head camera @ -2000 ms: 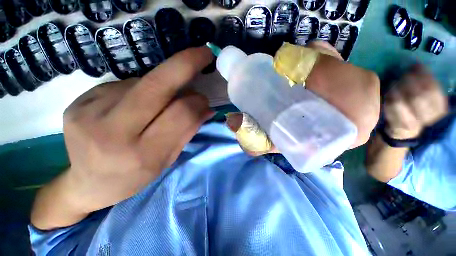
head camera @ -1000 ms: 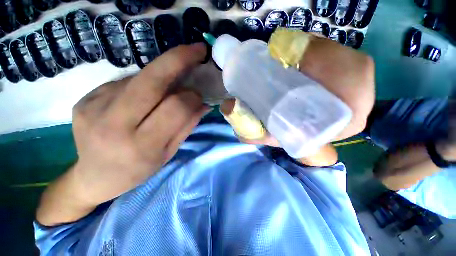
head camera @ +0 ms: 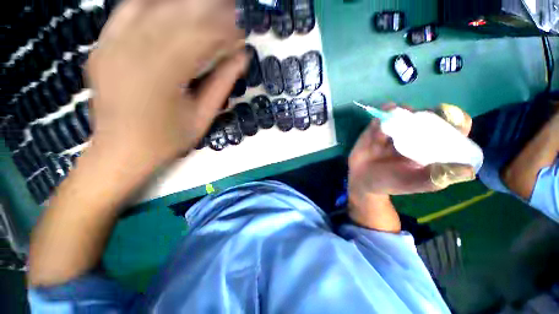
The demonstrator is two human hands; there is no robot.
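Note:
My left hand, blurred, is over the rows of black oval housings on the white board. Its fingers are bent beside the housings and partly hide them; whether it grips one cannot be told. My right hand is to the right of the board and holds the translucent white squeeze bottle lying tilted across the palm. The bottle's thin green needle tip points up and left, away from the housings. Yellow tape wraps fingers of my right hand.
Several loose housings lie on the green mat right of the board. A dark box-like object with a red light stands at the far right. Another person's forearm in a blue sleeve is at the right edge.
The view has shifted, showing more board and mat. My right hand has moved right with the bottle, away from the housings and my left hand. My left hand has moved up over the rows.

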